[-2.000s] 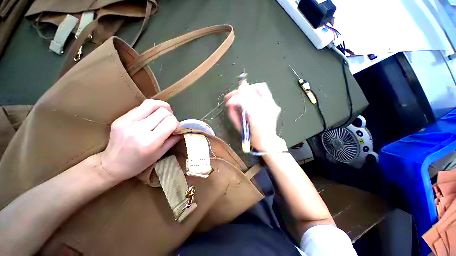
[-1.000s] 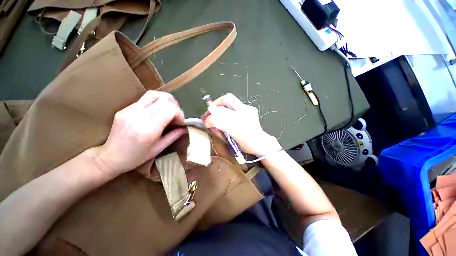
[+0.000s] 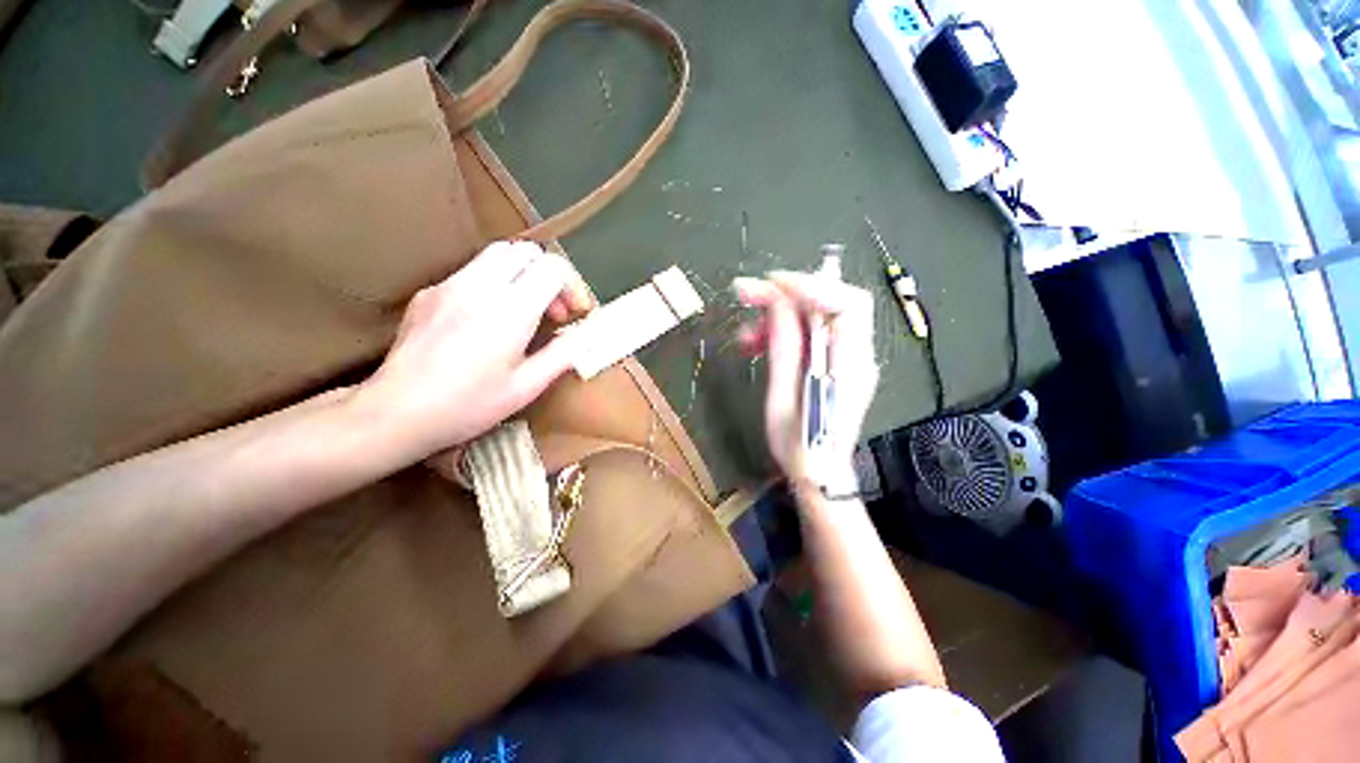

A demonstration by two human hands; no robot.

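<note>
A large brown tote bag [image 3: 298, 224] lies across my lap and the table edge, its handle loop [image 3: 679, 90] on the table. My left hand [image 3: 485, 336] pinches a cream webbing strap end [image 3: 638, 322] at the bag's opening, its free end pointing right. A second webbing strap [image 3: 512, 514] with a gold metal clasp [image 3: 567, 499] hangs over the bag below. My right hand [image 3: 813, 358] is raised right of the strap, apart from it and slightly blurred, holding a slim trimming tool [image 3: 816, 400] like a pen.
Loose threads lie on the dark green table [image 3: 776, 134]. A yellow-black corded tool [image 3: 907, 300] lies to the right. Beyond are a white power strip [image 3: 925, 112] with a black adapter, a grey fan [image 3: 967, 459] and a blue bin [image 3: 1134, 514] of orange-pink pieces. Another brown bag is at top left.
My right hand has moved away from the bag to the right with the tool. The upper webbing strap, hanging down before, now points right in my left hand. The view has shifted somewhat.
</note>
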